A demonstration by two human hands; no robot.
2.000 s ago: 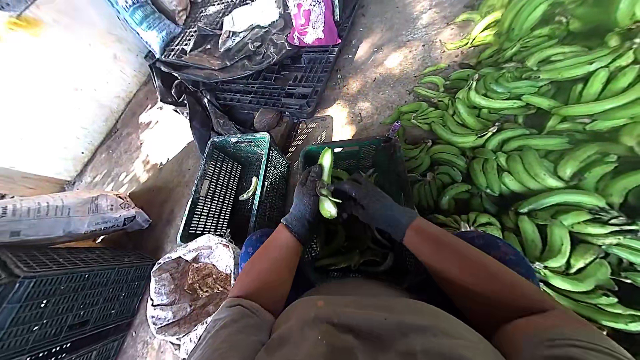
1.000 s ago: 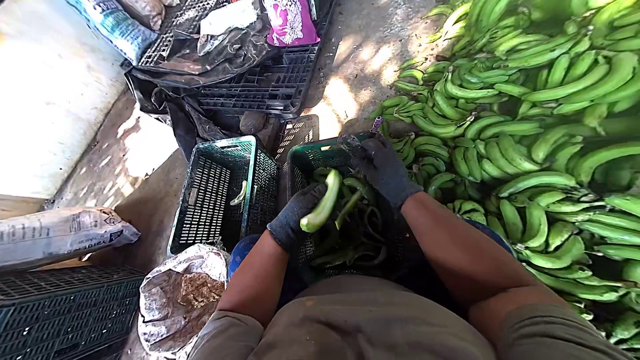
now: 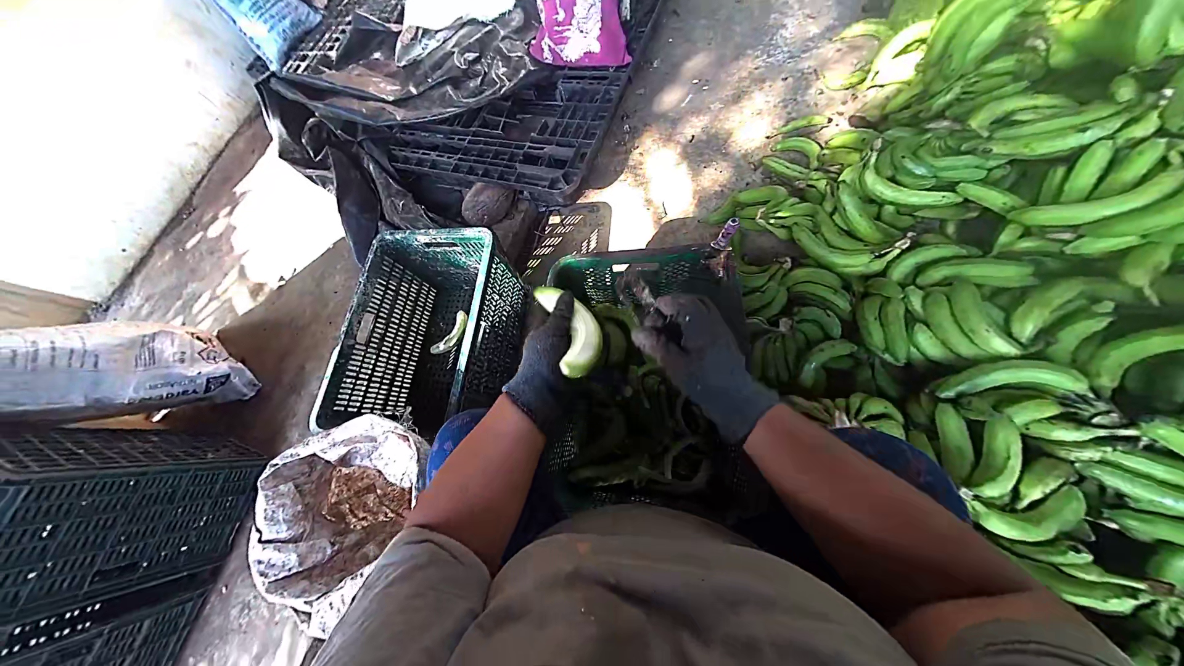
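A pale, partly peeled green plantain (image 3: 581, 338) is in my gloved left hand (image 3: 546, 356), above the left side of a green plastic crate (image 3: 647, 264) between my legs. My gloved right hand (image 3: 698, 356) is over the crate's right side with its fingers curled; whether it holds anything is unclear. Green peels (image 3: 638, 444) lie inside that crate, in shadow. At its back right corner a knife with a purple handle (image 3: 727, 234) sticks up. To the left stands a second green crate (image 3: 425, 236) with one pale piece (image 3: 450, 333) in it.
Green plantain bunches (image 3: 980, 277) cover the floor at right. An open woven sack (image 3: 342, 518) stands at lower left, near stacked dark crates (image 3: 120, 518) with a filled bag (image 3: 120, 370) on top. Black pallets (image 3: 518, 129) with plastic sheeting (image 3: 416, 74) lie ahead.
The plantain has stayed in my left hand and is now more upright over the crate's left side. My right hand has moved back from the crate's far right edge toward it.
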